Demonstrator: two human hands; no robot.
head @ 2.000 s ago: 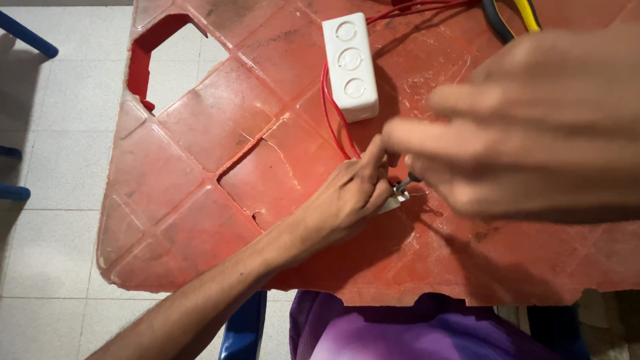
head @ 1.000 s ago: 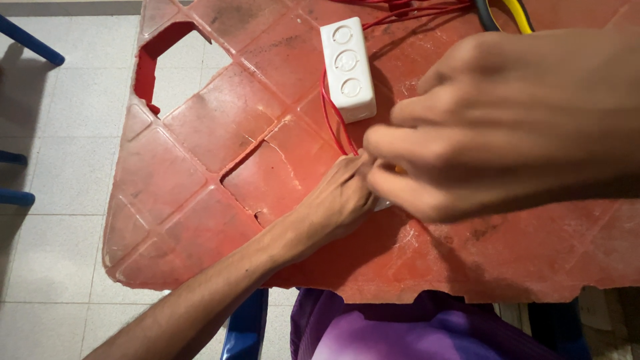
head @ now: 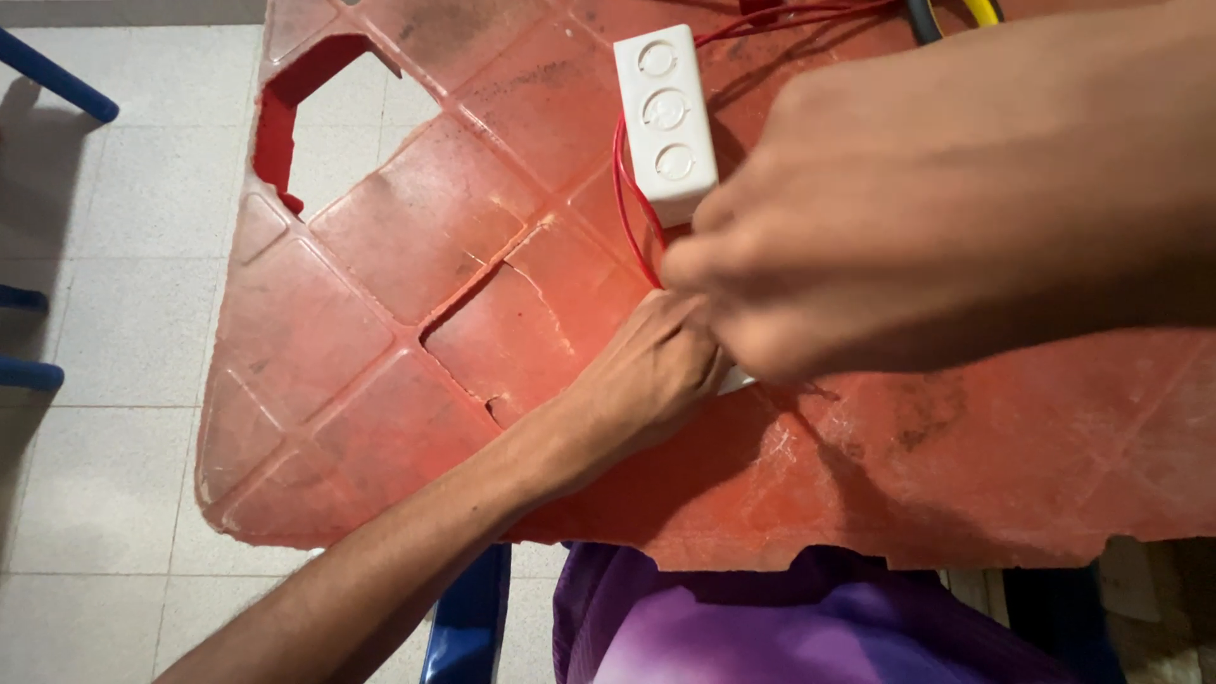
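Observation:
A small white part (head: pixel 737 380) lies at the red table top, its edge showing under my two hands; most of it is hidden. My left hand (head: pixel 665 366) is closed around it, knuckles up. My right hand (head: pixel 807 237), blurred, is curled directly above and beside the left fingers, and what it holds is hidden. Red wires (head: pixel 627 195) run down to my left fingertips, passing along the left side of a white plastic electrical box (head: pixel 665 114) with round knockouts. The box rests just beyond my hands. More red wire (head: pixel 807 14) extends right from its top.
The red plastic table (head: pixel 456 399) has a large broken hole (head: pixel 275 142) at the upper left, cracks near the middle and a ragged front edge. Yellow and black tool handles (head: pixel 983 11) lie at the top right. Blue legs (head: pixel 57 71) stand on the tiled floor at left.
Two seconds ago a thin dark tool tip showed between my hands at the white part; now my right hand covers that spot. My left hand has stayed about in place.

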